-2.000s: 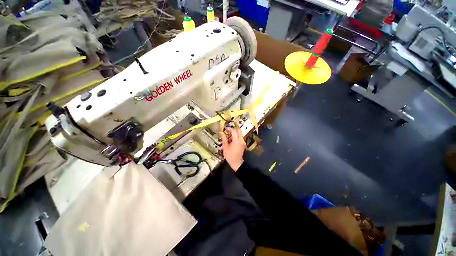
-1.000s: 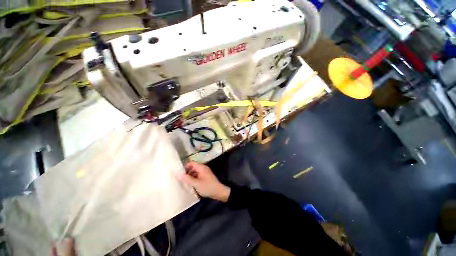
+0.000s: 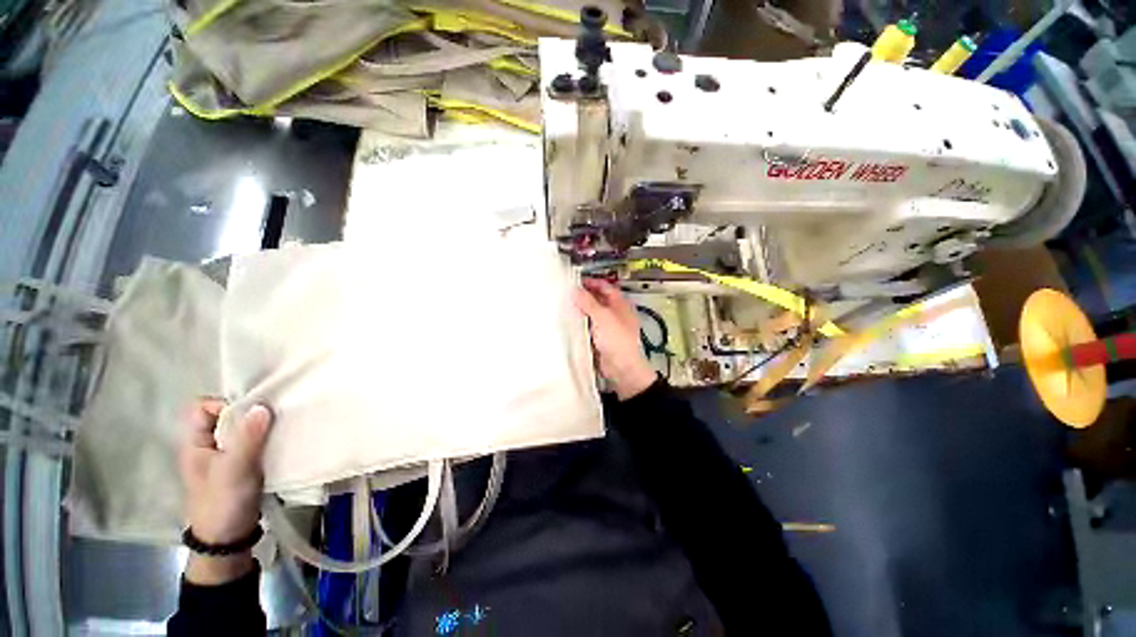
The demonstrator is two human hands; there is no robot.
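A beige canvas bag body (image 3: 411, 348) lies flat in front of the sewing machine (image 3: 797, 149), its upper right corner at the needle area (image 3: 588, 239). Its webbing handles (image 3: 436, 516) hang from the near edge. My left hand (image 3: 227, 467) grips the bag's lower left side, thumb on top. My right hand (image 3: 614, 336) is at the bag's right edge near the presser foot; its fingertips are partly hidden, with the edge between them. Yellow binding tape (image 3: 735, 284) runs from the right across the machine bed to the needle area.
Bags with yellow edges (image 3: 336, 56) are heaped behind. Another beige bag (image 3: 150, 398) lies at left on the metal-topped surface. Dark scissors (image 3: 653, 334) lie right of my right hand. Loose orange tape (image 3: 797, 361) curls over the bed's edge. A tape reel (image 3: 1059, 358) stands at right.
My right hand moved from the tape to the bag's edge, then up near the needle. My left hand came into view gripping the bag. The view has swung left.
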